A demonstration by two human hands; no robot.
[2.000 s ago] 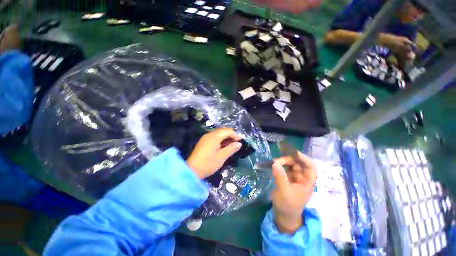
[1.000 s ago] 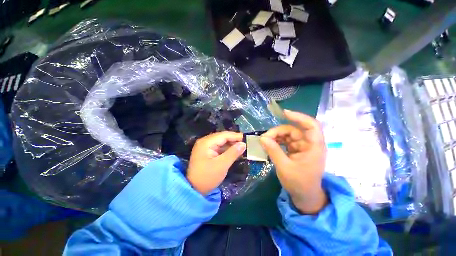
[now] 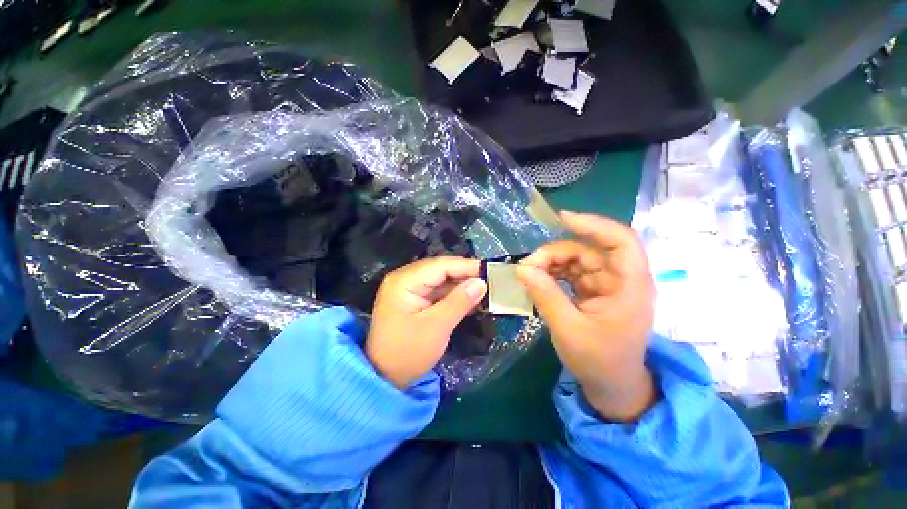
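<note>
My left hand [image 3: 426,313] pinches the left edge of a pale square piece [image 3: 510,291] between thumb and fingers. A black part [image 3: 504,261] runs along the top of the piece. My right hand [image 3: 597,303] pinches the same piece at its upper right. A thin tan strip [image 3: 543,212] sticks up from beside my right fingers. The hands are over the right rim of a clear plastic bag [image 3: 90,249]. Dark small parts [image 3: 368,234] lie inside its round opening.
A black tray [image 3: 617,109] with loose pale squares [image 3: 568,36] lies beyond the bag. To the right are a bagged tray of white pieces [image 3: 696,288], a blue wrapped bundle [image 3: 793,268] and a white-celled tray [image 3: 880,164]. A grey post [image 3: 816,75] crosses the top right.
Two seconds ago my hands were apart; one second ago they met at the pale piece with its black part. Since then the hold looks nearly the same, and the view has shifted slightly.
</note>
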